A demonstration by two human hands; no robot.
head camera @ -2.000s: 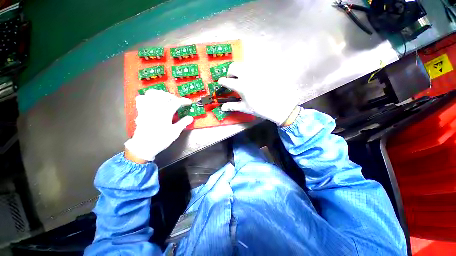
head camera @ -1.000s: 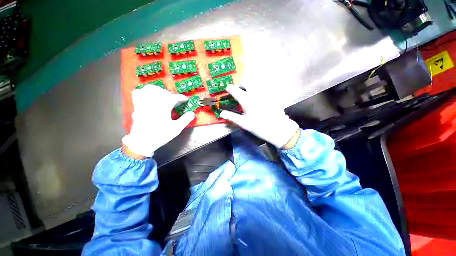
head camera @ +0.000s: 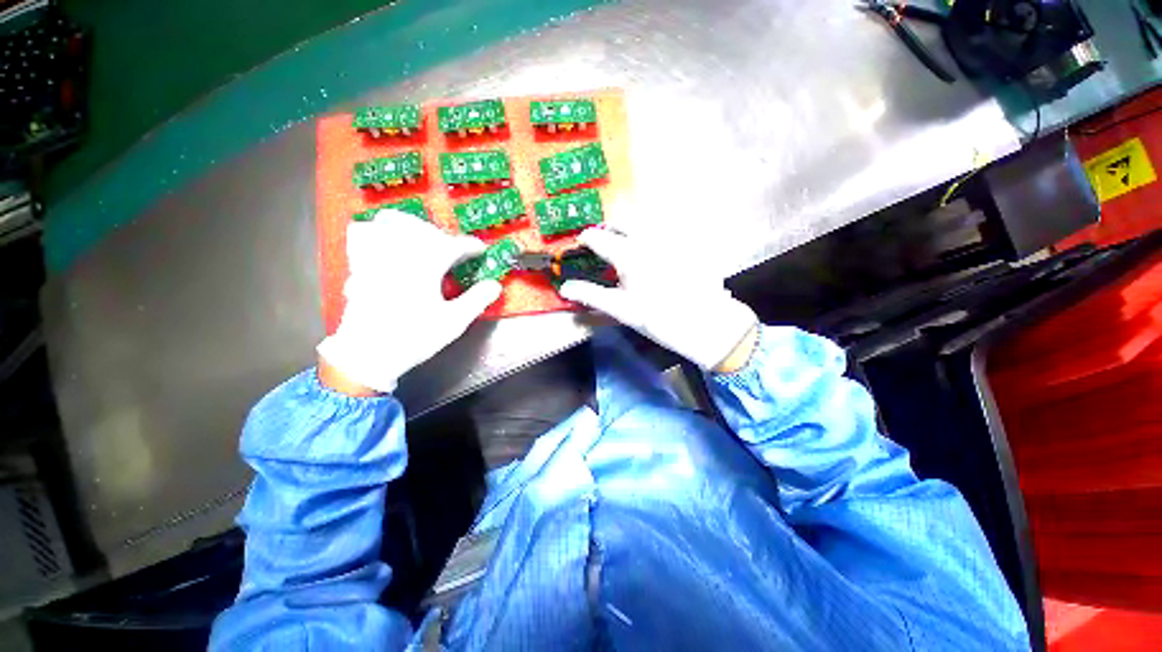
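Note:
My left hand (head camera: 405, 290), in a white glove, holds a green circuit board (head camera: 489, 264) between thumb and fingers at the near edge of the red foam pad (head camera: 334, 191). My right hand (head camera: 656, 293), also gloved, holds small dark side cutters (head camera: 535, 260). Their jaws point left and meet the right end of the held board; whether they are closed on a lead is too small to tell. Several more green boards (head camera: 474, 167) lie in rows on the pad. My left hand partly covers one at the left.
The pad lies on a shiny metal bench top (head camera: 191, 306) beside a green conveyor (head camera: 191, 64). Open spare cutters (head camera: 920, 38) lie at the far right by a black device (head camera: 1019, 38). Red sheets (head camera: 1083, 420) stand in a dark bin at right.
The left hand has raised and tilted the near middle board, which lay flatter two seconds ago. The right hand and cutters have shifted slightly down, still at that board's right end.

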